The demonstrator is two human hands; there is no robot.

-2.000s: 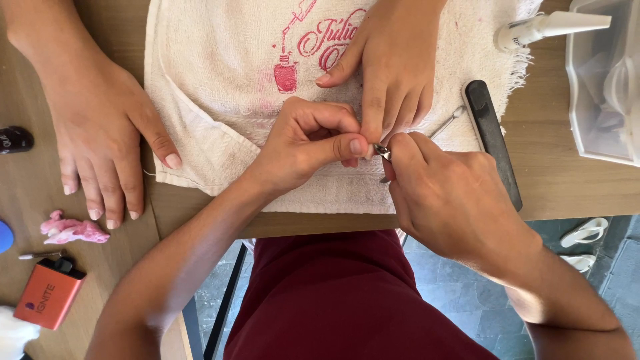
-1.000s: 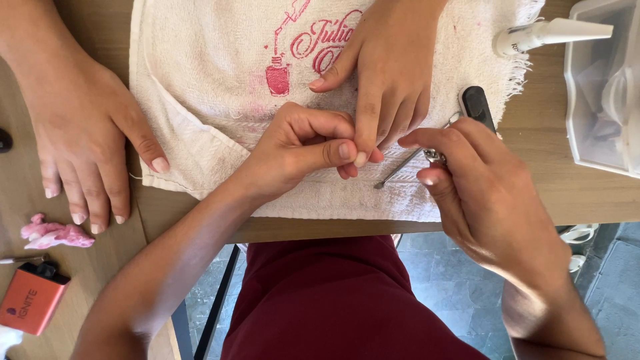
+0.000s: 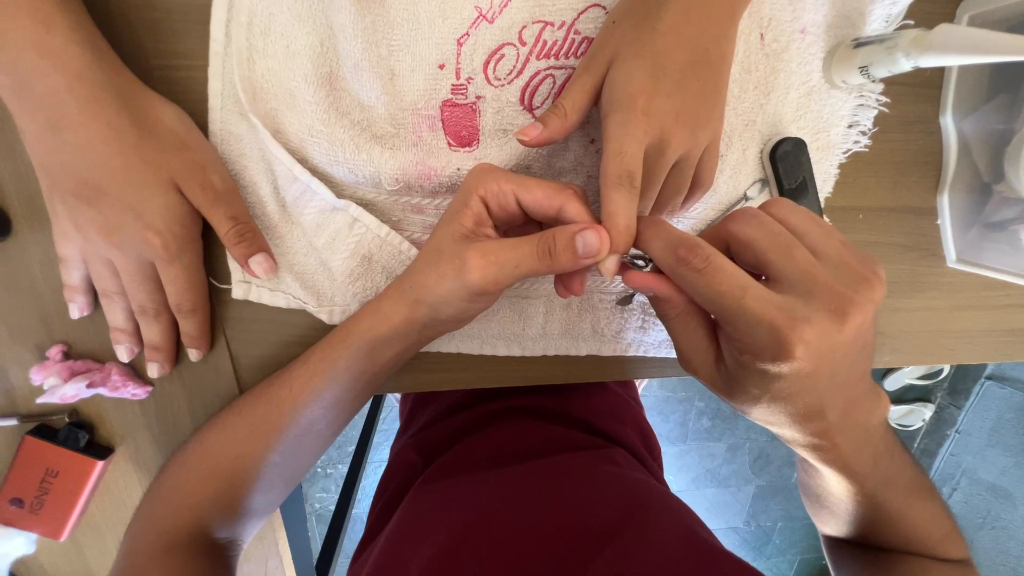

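My left hand (image 3: 520, 240) pinches the tip of the other person's index finger (image 3: 620, 192) between thumb and fingers. My right hand (image 3: 768, 296) is closed around a small metal cuticle nipper (image 3: 638, 261), mostly hidden by my fingers, with its visible end beside that fingertip. That person's hand (image 3: 664, 88) lies palm down on a cream towel (image 3: 320, 224) with a pink nail-polish-bottle print. Under my right hand, a metal tool shows in part on the towel. Behind my knuckles lies a black nail file (image 3: 792, 172), partly covered.
The person's other hand (image 3: 128, 208) rests on the wooden table (image 3: 920, 312) at left. Near it are a crumpled pink piece (image 3: 88, 380) and an orange device (image 3: 56, 484). At upper right stand a clear plastic box (image 3: 948, 144) and a white-capped bottle (image 3: 880, 60).
My right hand was apart from the held finger one second ago, over the towel to its right; now it is back against the fingertip with the nipper. My left hand keeps its pinch.
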